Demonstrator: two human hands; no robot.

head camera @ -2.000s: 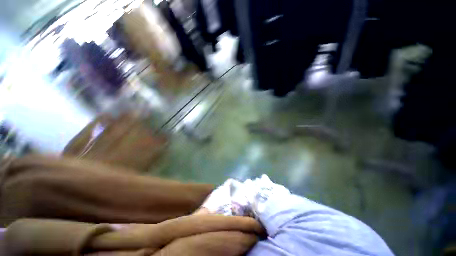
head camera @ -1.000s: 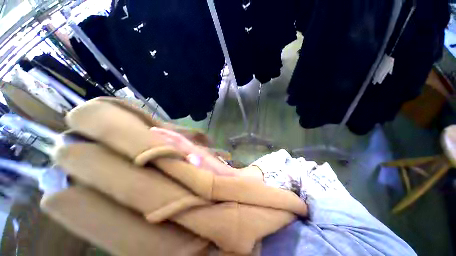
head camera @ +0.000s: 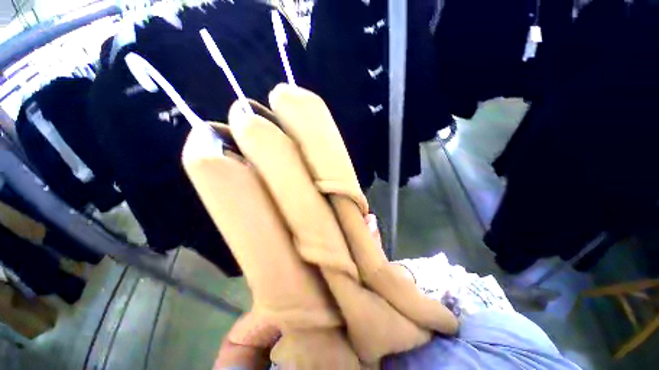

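Observation:
Three tan coats (head camera: pixel 238 217) are bunched side by side in front of me, with their collars up and sleeves hanging along them. A white hanger hook (head camera: pixel 170 90) stands above each collar. My right hand (head camera: pixel 371 223) is mostly hidden behind the coats; only a little of it shows at their right edge, above a floral cuff and a pale blue sleeve. It holds the coats against my arm. My left hand (head camera: pixel 247 342) grips the lower left side of the coats, its fingers partly hidden by the cloth.
Black coats (head camera: pixel 347 94) with white toggle cords hang behind and to the right. A grey metal pole (head camera: pixel 396 123) stands upright among them. A grey rail (head camera: pixel 94 235) slants across the left. A wooden stool or frame (head camera: pixel 629 318) is at the lower right.
The view has turned and steadied. The tan coats are now more upright, with their hooks in clear view near the black coats. My left hand has come into view at their lower left.

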